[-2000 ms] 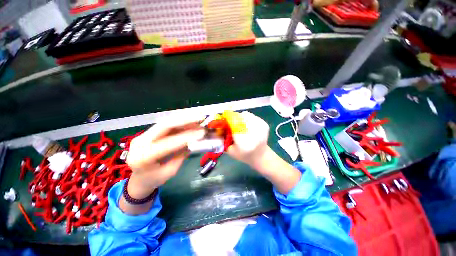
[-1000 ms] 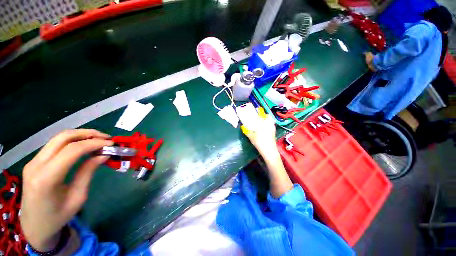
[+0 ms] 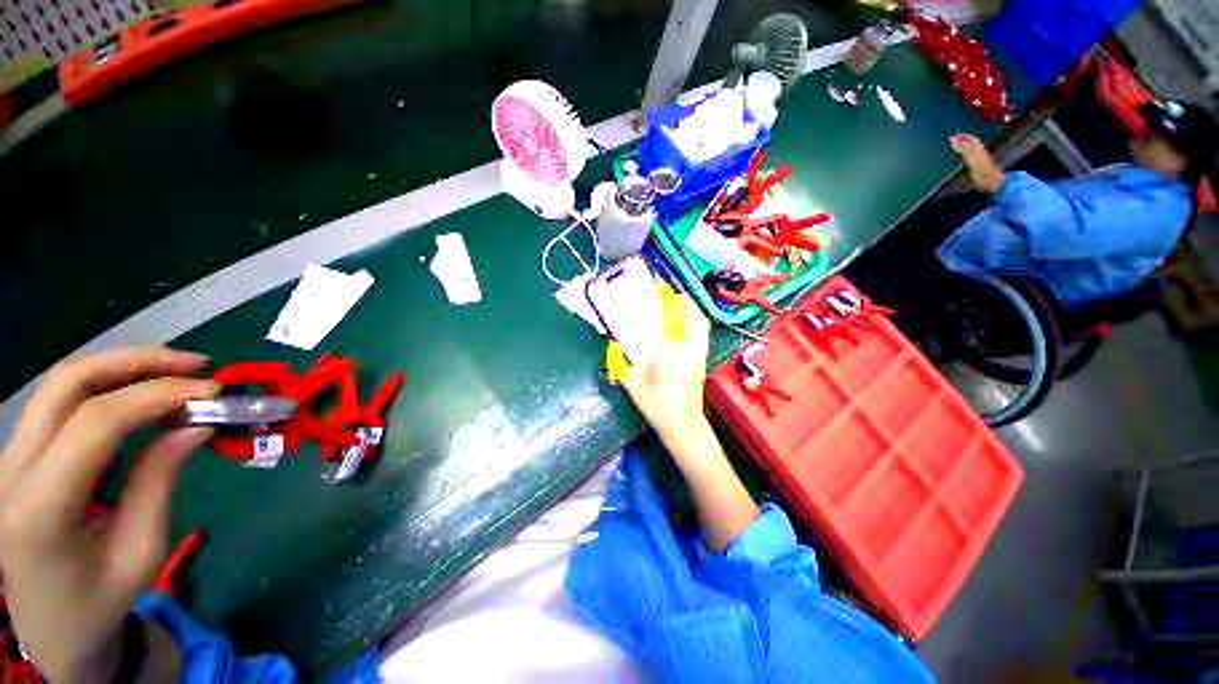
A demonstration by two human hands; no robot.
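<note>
My left hand (image 3: 100, 488) is at the left and pinches a small silver-edged watch unit (image 3: 241, 410), seen edge-on, between thumb and fingers. Several red spring clamps (image 3: 314, 414) lie on the green bench just behind and beyond the unit; some have white-labelled tips. My right hand (image 3: 671, 368), with yellow finger cots, holds a smartphone (image 3: 631, 310) by its sides beside the bottle. The phone's face is pale and its lower edge is between my fingers. Whether it is fully off the bench I cannot tell.
White papers (image 3: 318, 305) lie on the bench. A pink-faced fan (image 3: 537, 134), a grey-white bottle (image 3: 623, 221), a blue box (image 3: 702, 154) and a green basket (image 3: 733, 315) of clamps stand beyond my right hand. A red compartment tray (image 3: 869, 468) is at right. A seated person (image 3: 1069, 234) is beyond.
My right hand has closed on the phone, which is now more turned and tilted. The view has shifted, so the bench things sit further left. My left hand still holds the watch unit.
</note>
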